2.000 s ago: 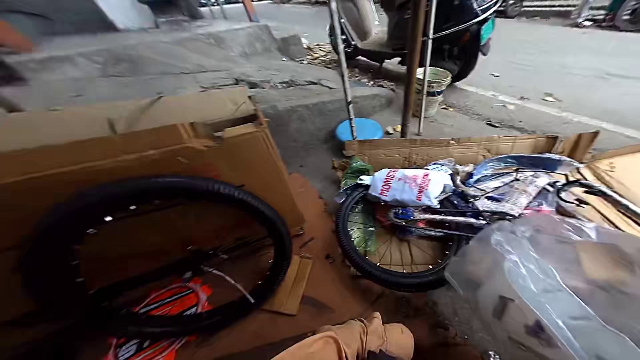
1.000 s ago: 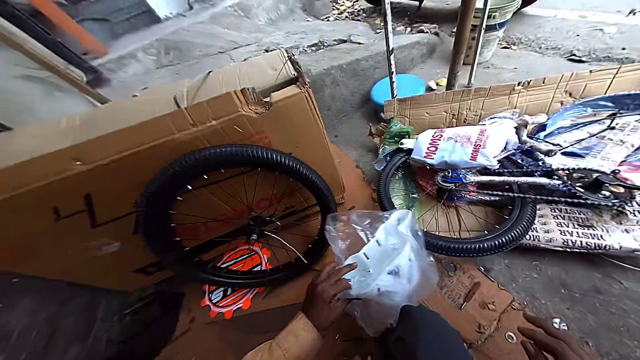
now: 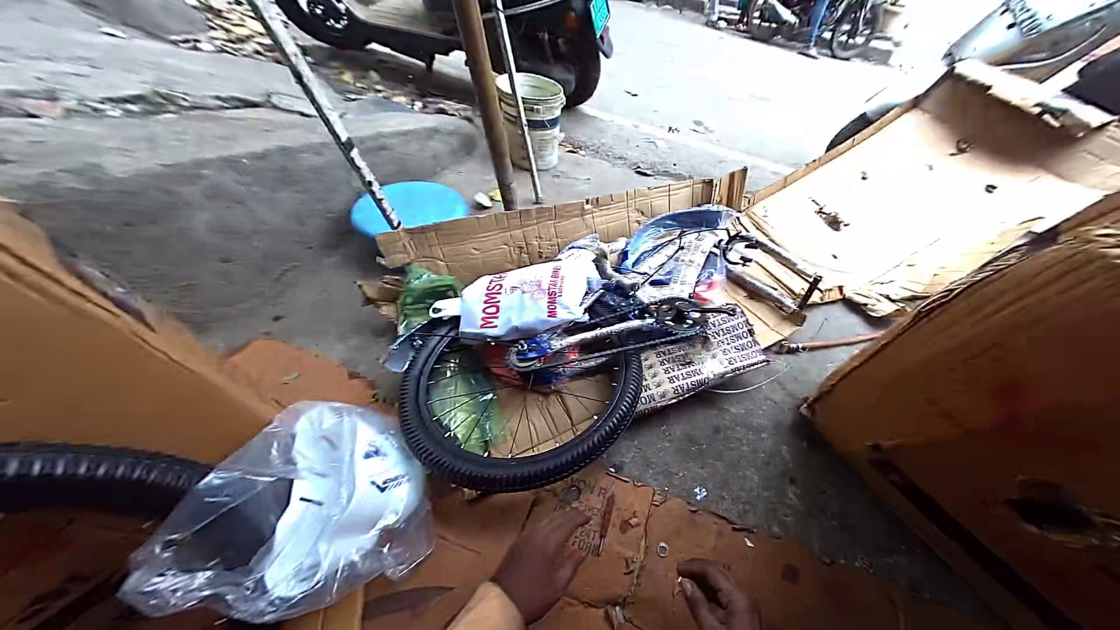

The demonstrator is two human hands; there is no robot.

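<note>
My left hand [image 3: 544, 560] is over the flattened cardboard [image 3: 604, 525] with nothing seen in it, right of a clear plastic bag holding a white item [image 3: 337, 503]. To its right, my right hand [image 3: 713, 595] has its fingers curled at the bottom edge; whether it holds something small is unclear. Ahead of both hands lies a bicycle wheel with a black tyre [image 3: 525, 477], beside a bicycle frame with a crankset [image 3: 682, 317] and a white printed bag [image 3: 525, 300]. Another black tyre [image 3: 96, 472] shows at the far left, partly behind the plastic bag.
Cardboard boxes stand at the left [image 3: 105, 341] and right [image 3: 989, 411]. Beyond the wheel are a blue round lid [image 3: 416, 206], thin poles [image 3: 486, 105] and a bucket [image 3: 542, 122]. An opened carton [image 3: 910, 184] lies at the back right, and a scooter [image 3: 437, 26] is on the road.
One second ago my left hand was at the clear plastic bag; now it is apart from it, to its right. The view has swung right, bringing the right-hand box in.
</note>
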